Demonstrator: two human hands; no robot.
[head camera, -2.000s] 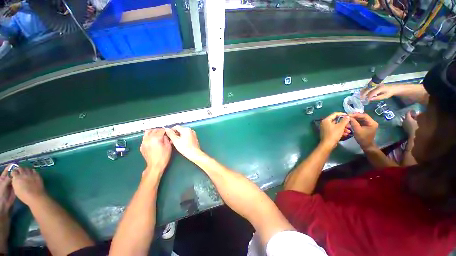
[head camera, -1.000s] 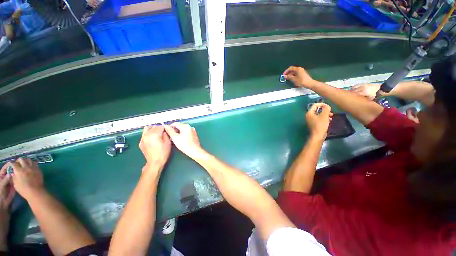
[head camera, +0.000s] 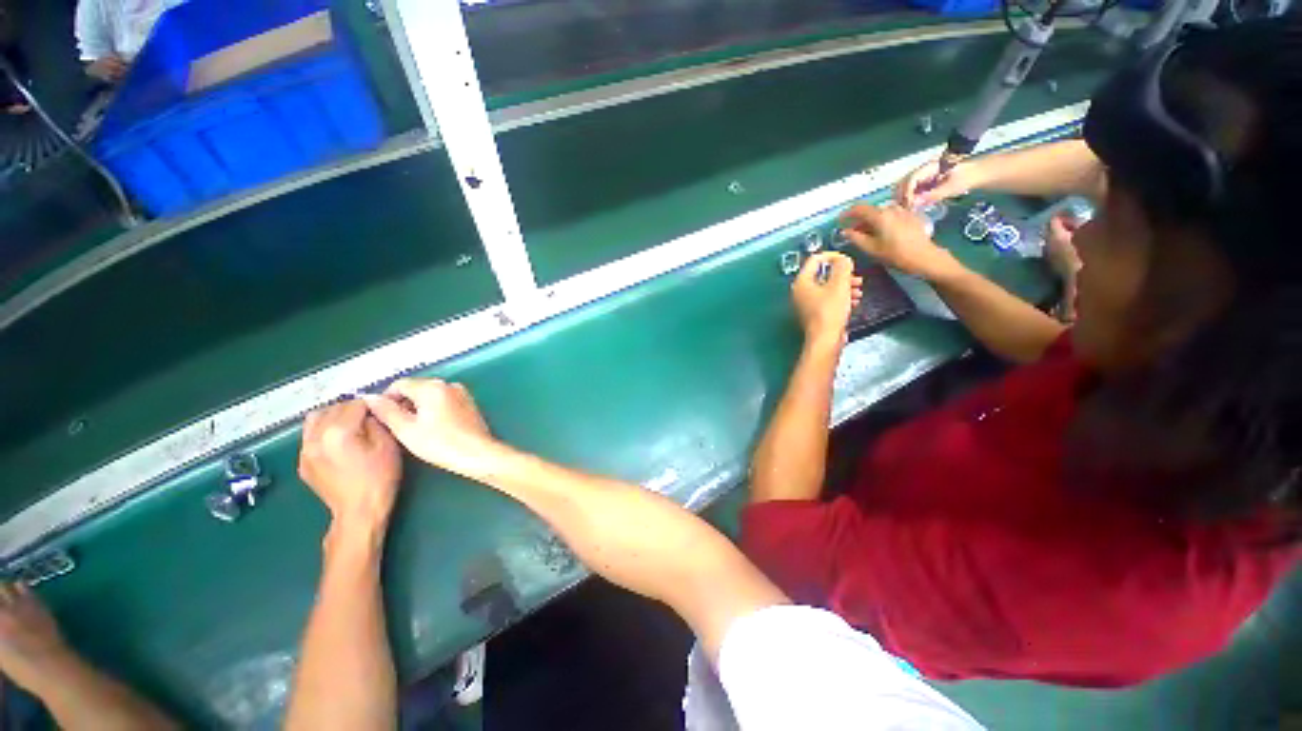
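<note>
My left hand (head camera: 351, 454) and my right hand (head camera: 437, 427) are bare and meet at the fingertips over the green ledge, close to the white rail. A small pale unit (head camera: 370, 400) shows only as a bit between the fingertips, pinched by my left fingers. The fingers hide most of it. My right fingertips touch at the same spot; whether they grip the unit or a thin tool cannot be made out. A small cluster of shiny units (head camera: 240, 488) lies on the ledge left of my left hand.
White rail (head camera: 614, 277) and upright (head camera: 478, 164) border the green belt (head camera: 628, 186), with a blue bin (head camera: 257, 129) beyond. A person in red (head camera: 985, 528) works at right, near small units (head camera: 803, 253) and a hanging driver (head camera: 1000, 86). Another person's hand (head camera: 29, 628) is at far left.
The view has turned right and tilted. My hands stay together at the fingertips. The red-sleeved person's far hand has come back from the belt to the ledge.
</note>
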